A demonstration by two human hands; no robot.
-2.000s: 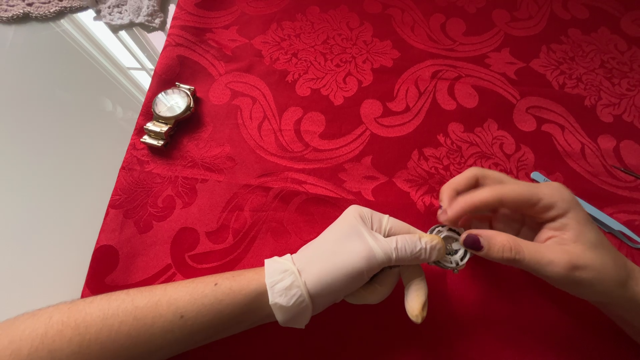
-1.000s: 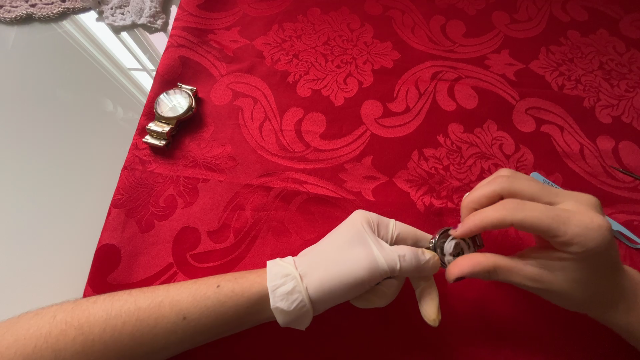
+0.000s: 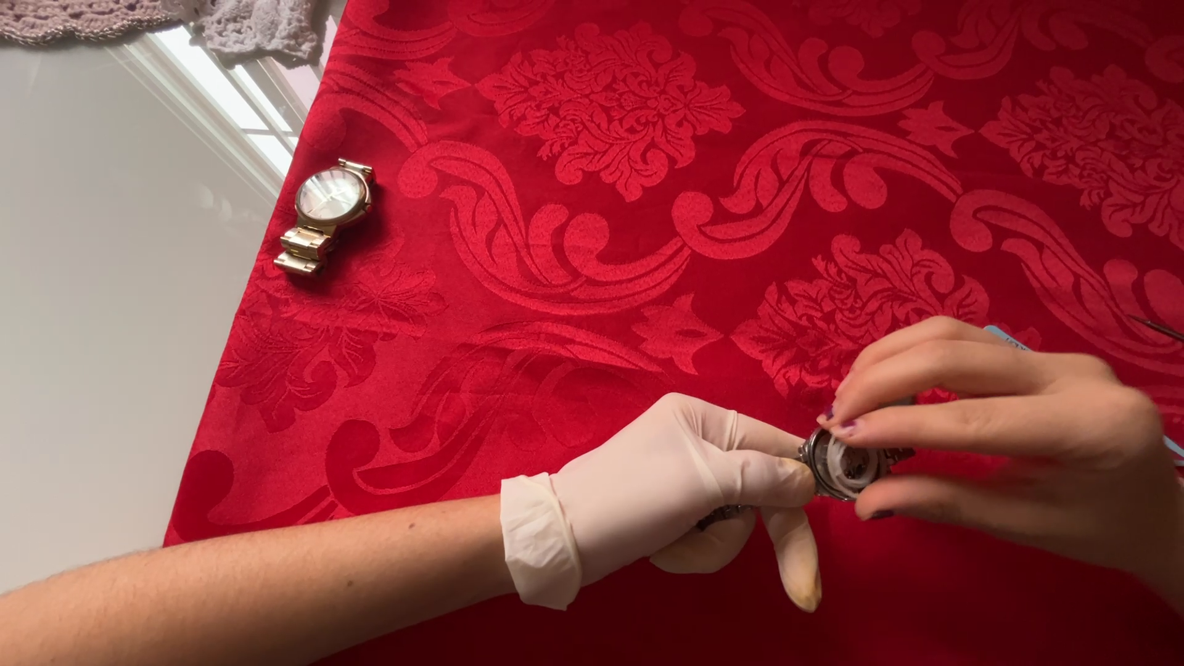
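Note:
My left hand (image 3: 684, 490), in a white rubber glove, pinches the edge of a silver wristwatch (image 3: 814, 462) between thumb and forefinger. Part of the metal band shows under the gloved palm. The watch case is open and turned toward the camera, with a white plastic ring (image 3: 852, 465) and small movement parts visible inside. At the right side of the case is my bare right hand (image 3: 999, 425), its dark-painted fingertips around the white ring; whether they grip the ring or only touch it, I cannot tell.
A gold-coloured wristwatch (image 3: 330, 196) lies at the left on the red damask tablecloth (image 3: 573, 370). Behind my right hand a light blue tool (image 3: 1005, 337) is partly hidden. A thin dark pointed tool (image 3: 1156, 326) enters at the right edge. Crocheted cloths (image 3: 259, 28) lie at the upper left.
The silver watch has been turned in my left fingers, and its case interior faces the camera more openly. My right fingers have shifted around the case and cover more of the blue tool.

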